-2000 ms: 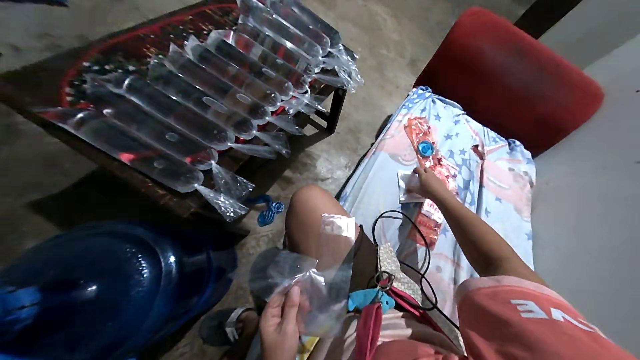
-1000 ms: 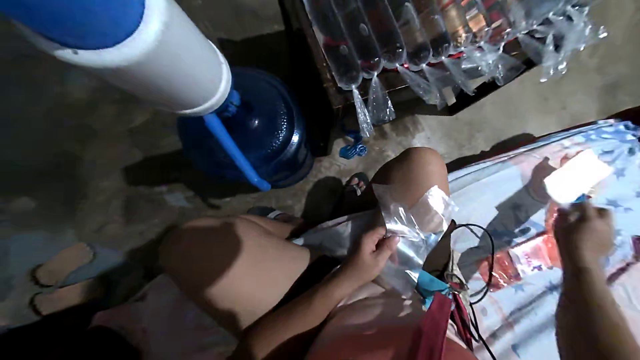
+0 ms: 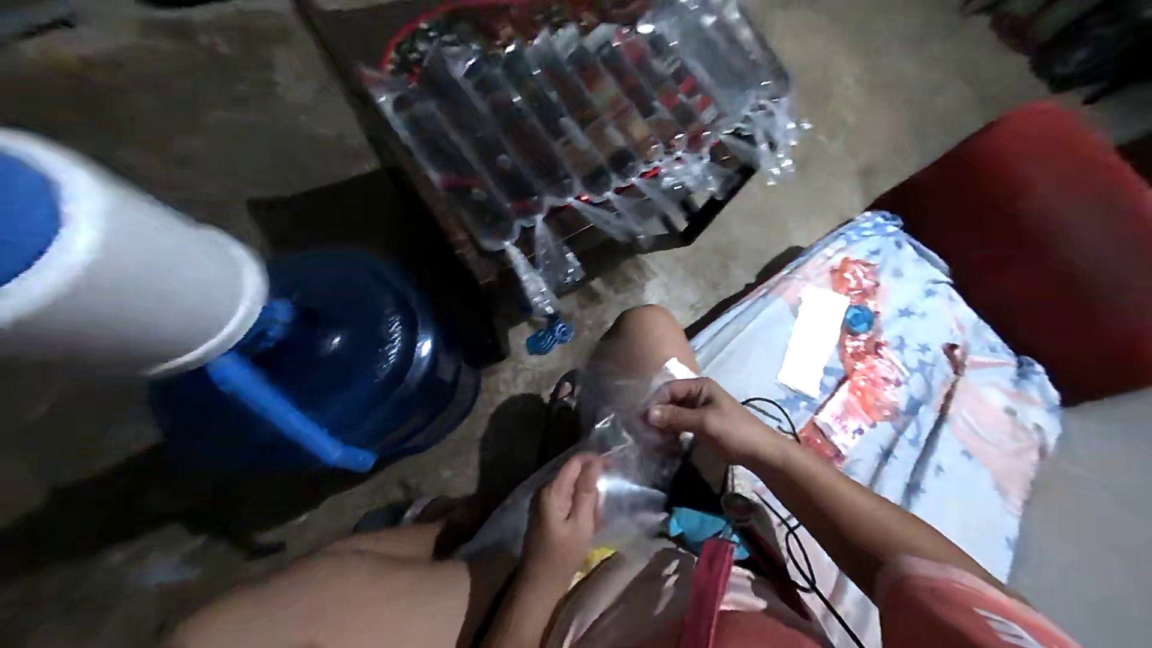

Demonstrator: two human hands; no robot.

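Note:
A clear plastic bag (image 3: 630, 486) lies across my lap, held between both hands. My left hand (image 3: 565, 504) grips its lower side. Thumb and fingers of my right hand (image 3: 688, 409) pinch the bag's upper edge above my knee. On the cloth to the right lie a white rectangular packet (image 3: 813, 342), a blue round item (image 3: 859, 319) and crumpled orange-red plastic packaging (image 3: 871, 382). Several long clear bags filled with liquid (image 3: 540, 121), their ends twisted, rest side by side on a dark low table (image 3: 423, 202).
A blue water jug (image 3: 360, 351) with a white and blue pump (image 3: 153, 270) and a blue spout stands at left. A star-patterned cloth (image 3: 972, 441) covers the seat beside me, with a red backrest or cushion (image 3: 1017, 243) behind. A blue item (image 3: 549, 335) lies on the floor.
My right hand has come from the cloth at the right to the clear bag on my lap. The white packet near that hand a second ago now lies on the cloth. The view has swung.

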